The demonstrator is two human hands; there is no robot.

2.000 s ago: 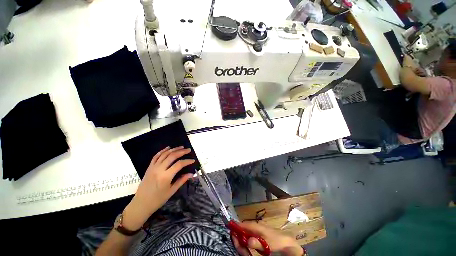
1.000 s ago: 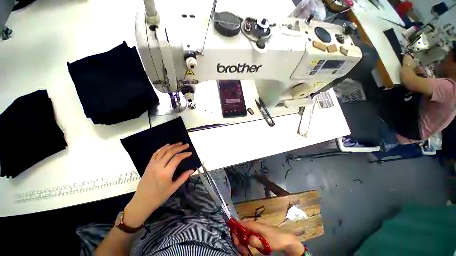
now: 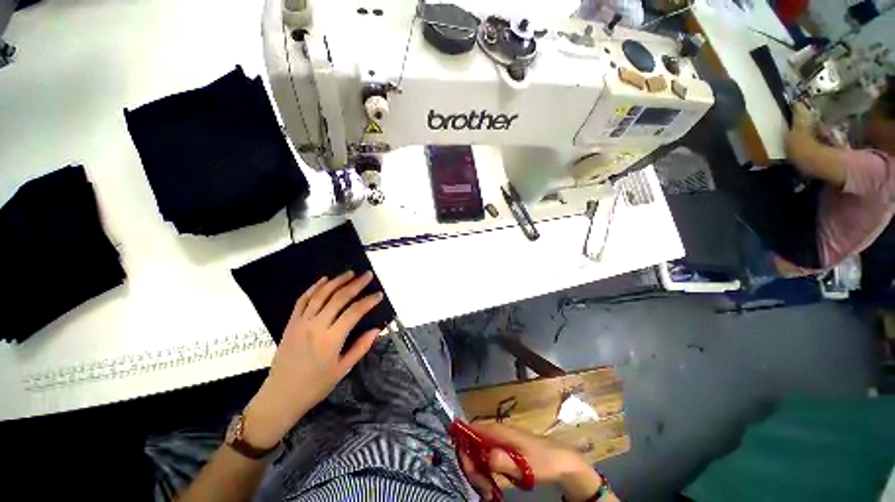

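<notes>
A black squarish fabric piece (image 3: 294, 267) lies flat at the table's front edge. My left hand (image 3: 326, 328) rests on it, fingers spread, pressing it to the table. My right hand (image 3: 510, 456) holds the red handles of the fabric shears (image 3: 422, 368). The silver blades point up and left, their tips at the fabric's lower right corner. Whether the tips touch the cloth is hard to tell. Two stacks of black cut pieces lie to the left, one near the machine (image 3: 216, 157) and one at the far left (image 3: 57, 253).
A white brother sewing machine (image 3: 471, 93) stands behind the fabric. A phone (image 3: 454, 183), dark thread snips (image 3: 520, 213) and a pale flat tool (image 3: 600, 227) lie on its bed. A wooden board (image 3: 550, 407) with scraps is below. Another person (image 3: 854, 196) sits at right.
The whole view has shifted slightly, so the table and stacks appear a little higher. The left hand stays on the fabric and the right hand still holds the shears at its corner.
</notes>
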